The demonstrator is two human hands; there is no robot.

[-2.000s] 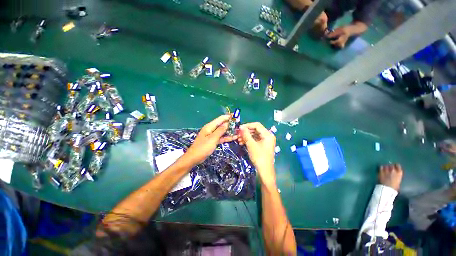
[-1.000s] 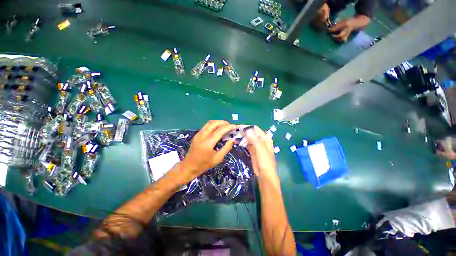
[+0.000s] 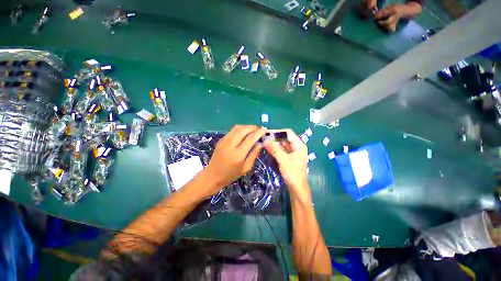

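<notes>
My left hand [image 3: 235, 153] and my right hand [image 3: 291, 157] meet above the far edge of a clear plastic bag [image 3: 181, 144] of black parts with a white label [image 3: 185, 173]. Their fingertips hold a small electronic unit [image 3: 270, 137] between them. Fingers hide most of the unit, so its details cannot be told. Similar units [image 3: 88, 126] lie heaped at the left, and one [image 3: 160, 106] lies apart beside the heap. Small white liner squares [image 3: 326, 141] lie right of my right hand, and one [image 3: 265, 118] lies beyond my fingers.
A blue tray [image 3: 382, 171] holding a white sheet is at right. Clear blister trays [image 3: 24, 131] are stacked far left. Several units [image 3: 206, 54] lie on the far green belt. A slanting metal post [image 3: 406, 77] crosses the right. Another person's hands [image 3: 393, 15] show at top right.
Two seconds ago the unit showed more clearly above my fingertips; now my fingers cover it. A white square has appeared beyond my hands. The other person's hand and sleeve at lower right have left the bench.
</notes>
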